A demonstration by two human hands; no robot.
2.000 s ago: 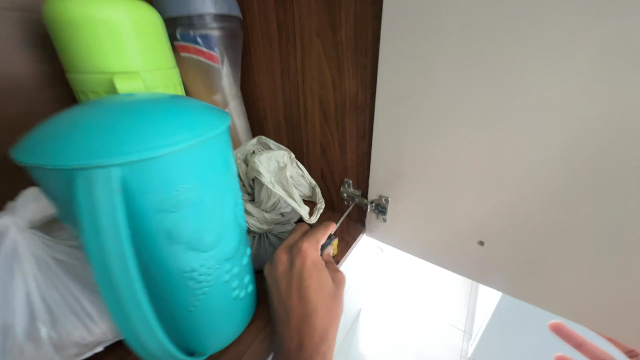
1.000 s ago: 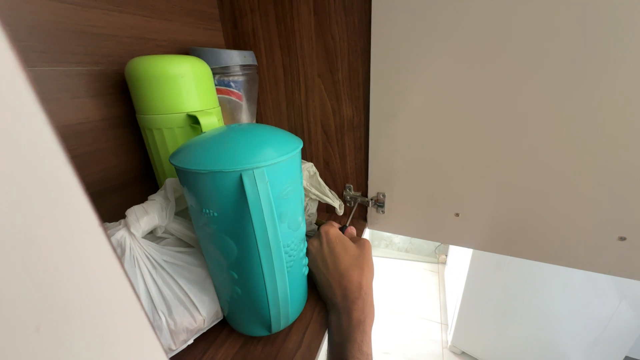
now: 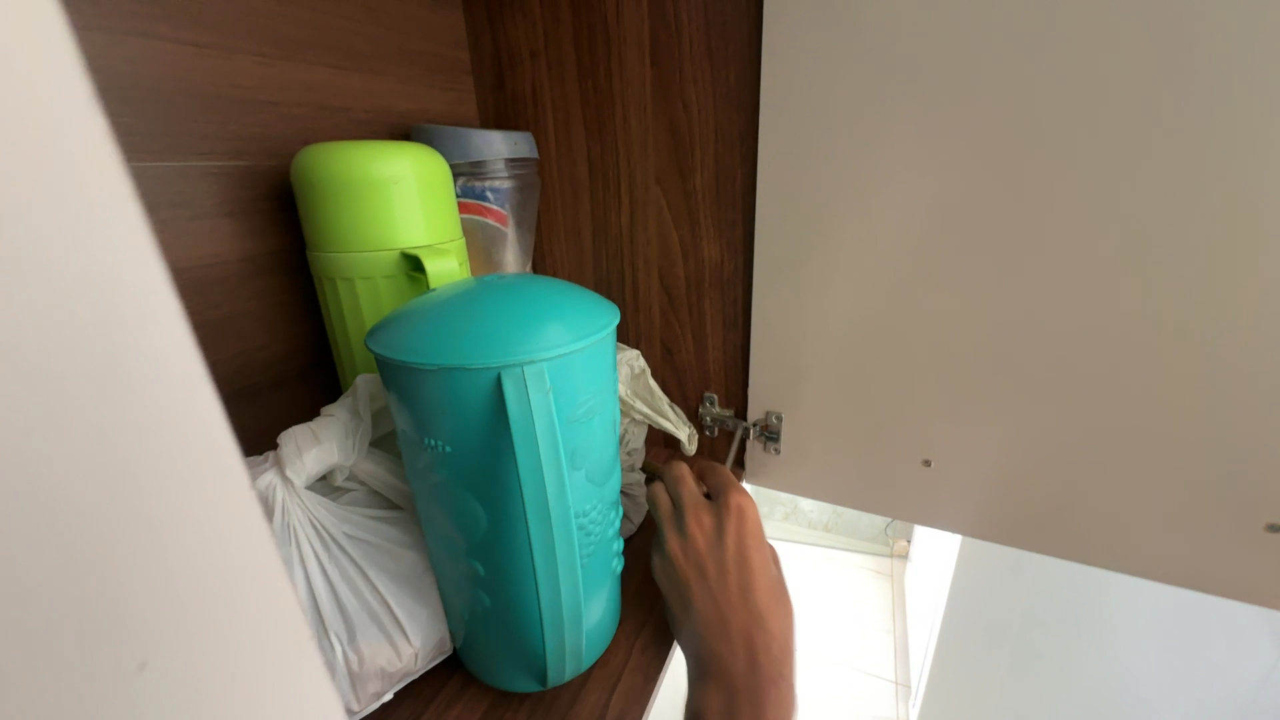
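My left hand (image 3: 715,560) is closed around a screwdriver, whose thin metal shaft (image 3: 736,448) rises from the fingers to the metal cabinet hinge (image 3: 748,427). The fingers hide most of its handle. One plate of the hinge is fixed to the dark wood side panel (image 3: 640,200), the other part to the pale cabinet door (image 3: 1000,250). Whether the tip sits in a screw cannot be told. My right hand is out of view.
Left of my hand stand a lidded teal plastic pitcher (image 3: 500,480), a green flask (image 3: 380,220), a clear container with a grey lid (image 3: 500,210), a knotted white plastic bag (image 3: 360,570) and a crumpled pale bag (image 3: 640,400). Another pale panel (image 3: 130,450) borders the left.
The view has shifted back from the shelf. My left hand stays just below the hinge with the screwdriver. The fingers of my right hand, at the lower right two seconds ago, have left the view.
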